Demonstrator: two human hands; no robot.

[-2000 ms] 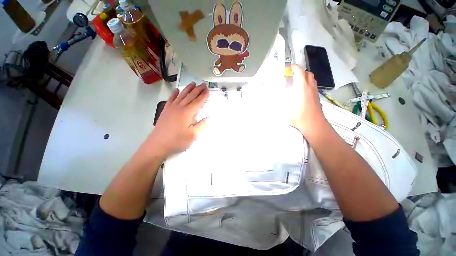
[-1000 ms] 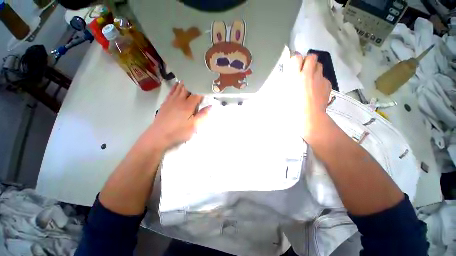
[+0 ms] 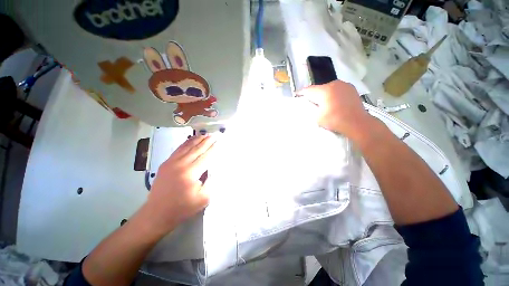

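Note:
White trousers (image 3: pixel 290 190) with dark topstitching lie on the machine bed and hang toward me, their middle washed out by lamp glare. The pale sewing machine head (image 3: pixel 217 67) stands over them, with a blue "brother" badge and a rabbit sticker. My left hand (image 3: pixel 181 181) lies at the cloth's left edge, just below the head, fingers pointing at it. My right hand (image 3: pixel 340 109) is on the cloth's upper right, fingers bent at its edge; glare hides the fingertips. The presser foot is lost in the glare.
A black phone (image 3: pixel 322 70) lies behind my right hand. A tan bulbous tool with a thin point (image 3: pixel 406 75) lies at the right, near the grey control panel (image 3: pixel 373 19). White garments (image 3: pixel 483 84) are piled along the right. The pale table (image 3: pixel 72 162) extends left.
The view has shifted, showing the brother badge and the head further left. My right hand is now bent at the cloth's upper edge. The cloth's front edge now slants up to the right.

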